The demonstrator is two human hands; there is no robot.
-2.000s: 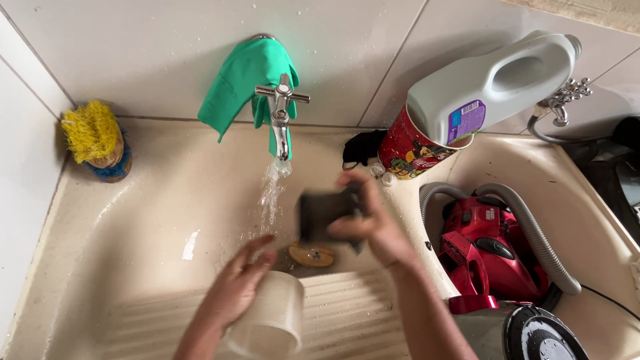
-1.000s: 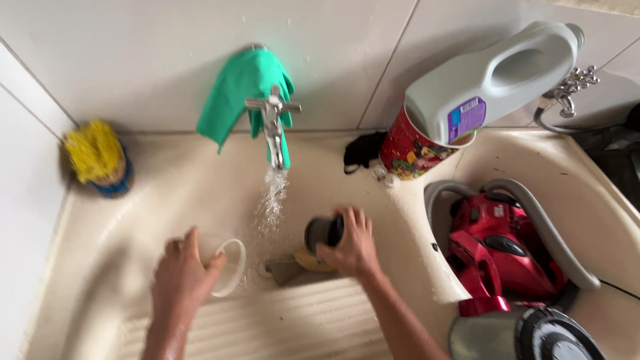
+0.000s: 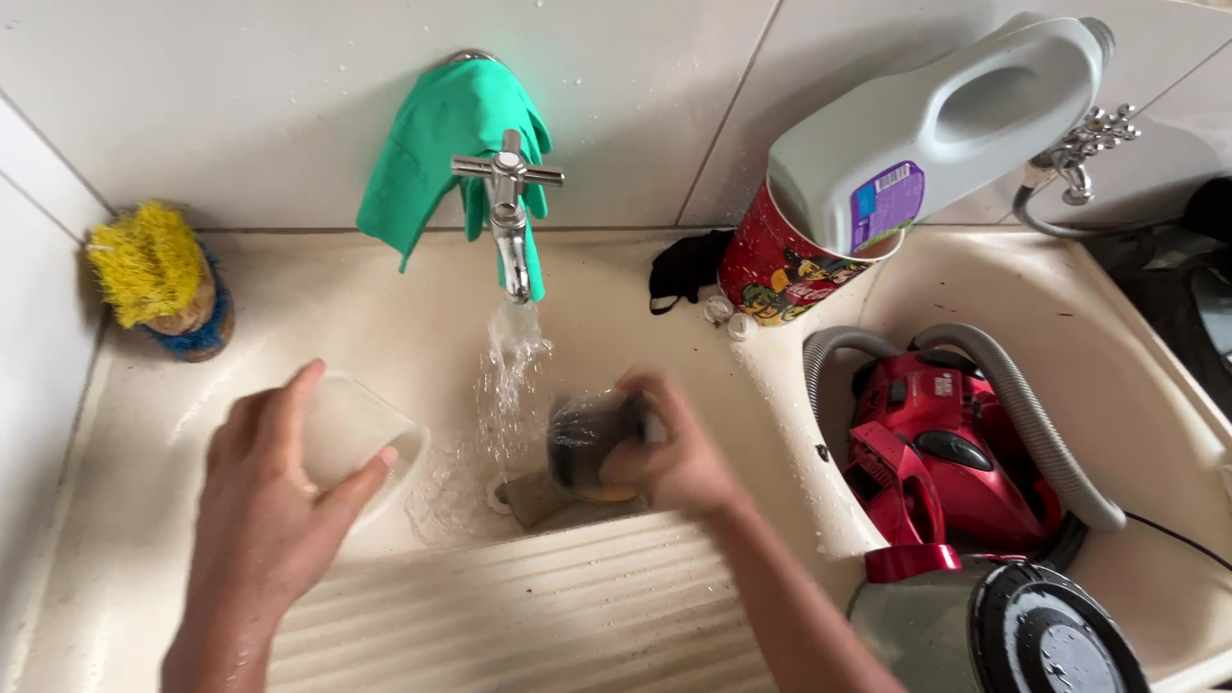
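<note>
My left hand (image 3: 279,472) grips a translucent plastic cup (image 3: 351,433), tilted on its side over the basin, left of the water stream. My right hand (image 3: 664,452), blurred, holds a dark cylindrical container (image 3: 587,438) just right of the stream, with water spraying on it. Water (image 3: 515,375) runs from the chrome tap (image 3: 510,212), over which green rubber gloves (image 3: 433,144) hang. Beneath the dark container, a greyish-brown object (image 3: 534,496) lies on the basin floor, partly hidden.
Yellow and blue scrubbing brushes (image 3: 154,265) stand at the left wall. A red bucket (image 3: 770,260) holds a grey jug (image 3: 924,125) beside a black cloth (image 3: 685,268). The right basin has a red vacuum cleaner body (image 3: 953,443) and a clear dust canister (image 3: 924,616). Ribbed washboard (image 3: 520,616) slopes in front.
Since the oldest frame, my left hand with the cup has moved left, away from the stream. The dark container stays in my right hand and is now nearer the water than a second ago.
</note>
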